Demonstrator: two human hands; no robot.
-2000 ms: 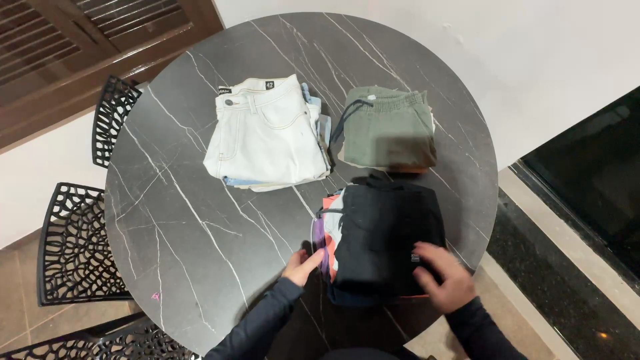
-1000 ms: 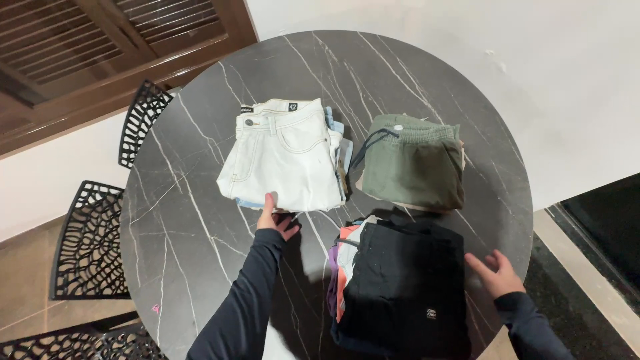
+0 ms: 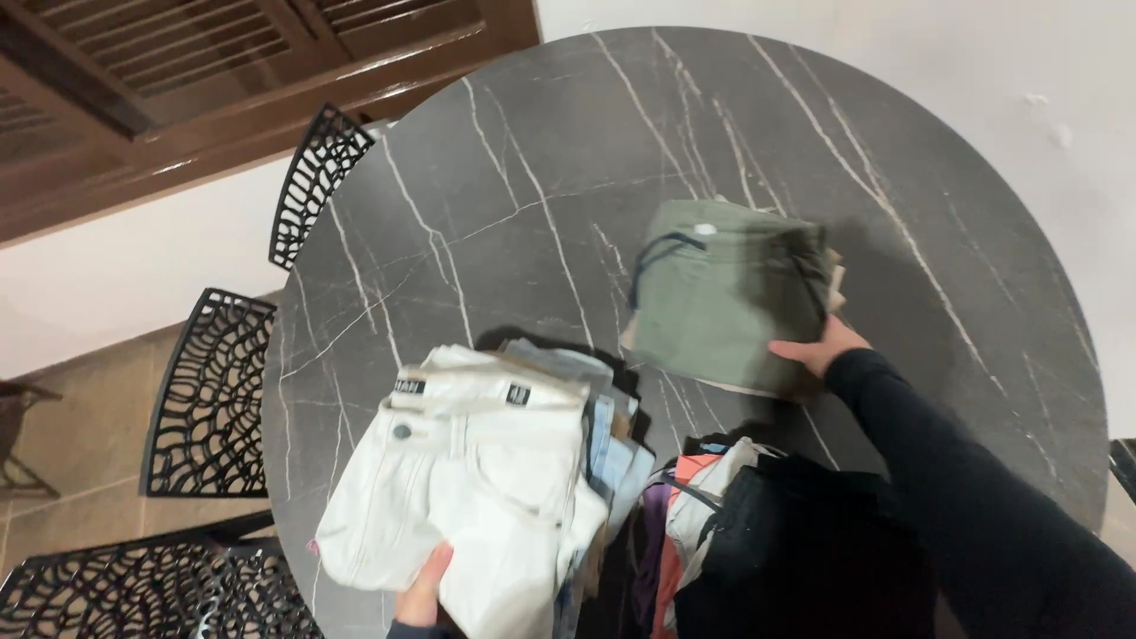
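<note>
Folded white jeans point(image 3: 506, 479) top a stack with light blue denim point(image 3: 617, 444) showing at its right side. My left hand point(image 3: 424, 587) grips the near edge of that stack, thumb on top and fingers hidden beneath. Olive green drawstring shorts point(image 3: 719, 302) lie folded on beige cloth, farther off to the right. My right hand point(image 3: 825, 348) holds their lower right corner, thumb on top, the other fingers mostly hidden. Between my arms, at the near edge, sits a pile with a black garment point(image 3: 799, 550) on top and coral, grey and purple cloth at its left side.
The piles are on a round dark table point(image 3: 497, 266) with white veins. Black openwork chairs point(image 3: 217, 390) stand along its left side. A brown louvred wooden unit point(image 3: 266, 80) is at the upper left, and a white wall point(image 3: 1056, 115) borders the far right.
My left hand has taken hold of the white jeans' stack, now nearer the table's near edge. My right hand has gone from beside the black pile to the green shorts and gripped them. The view has shifted.
</note>
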